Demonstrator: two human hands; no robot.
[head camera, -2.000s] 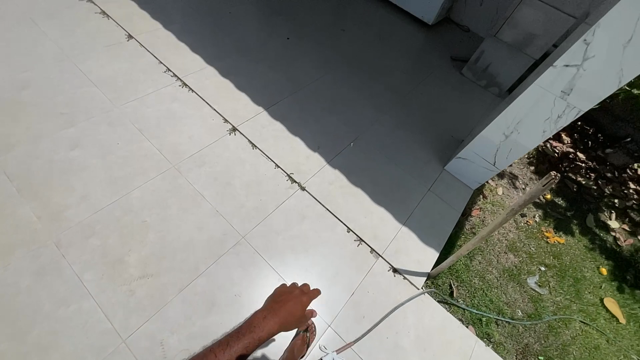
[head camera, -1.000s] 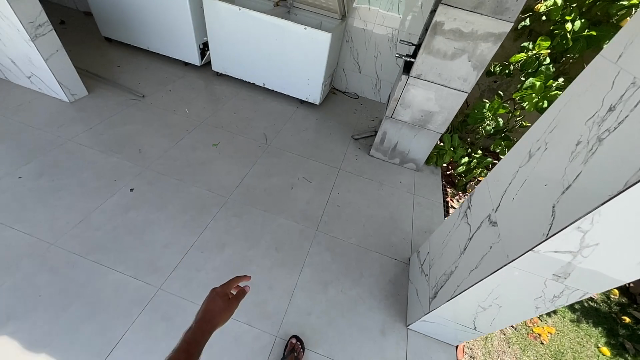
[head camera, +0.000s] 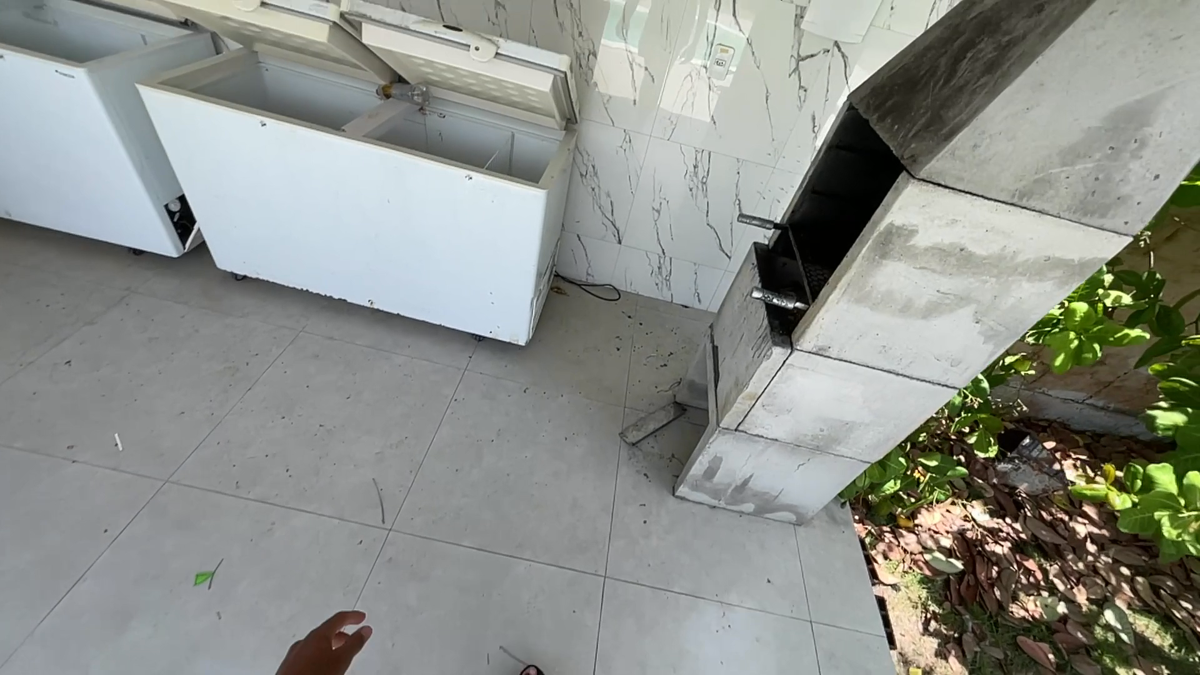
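Observation:
At the bottom edge, left of centre, is my left hand, partly cut off by the frame. Its thumb and a curled finger are a little apart, with nothing seen between them. Beneath it lies the grey tiled floor. A small green leaf and a thin twig lie on the tiles to the hand's left. To the right, the tip of a sandalled foot shows. My right hand is out of view.
A white chest freezer with raised lids stands by the marbled wall, another freezer to its left. At right rises a concrete block barbecue with metal handles; a loose slab lies at its base. Leaf-covered ground borders the tiles.
The view has swung up from the sunlit tiles and the hose to the freezers and the barbecue. My left hand stays low in view, with less of the forearm showing.

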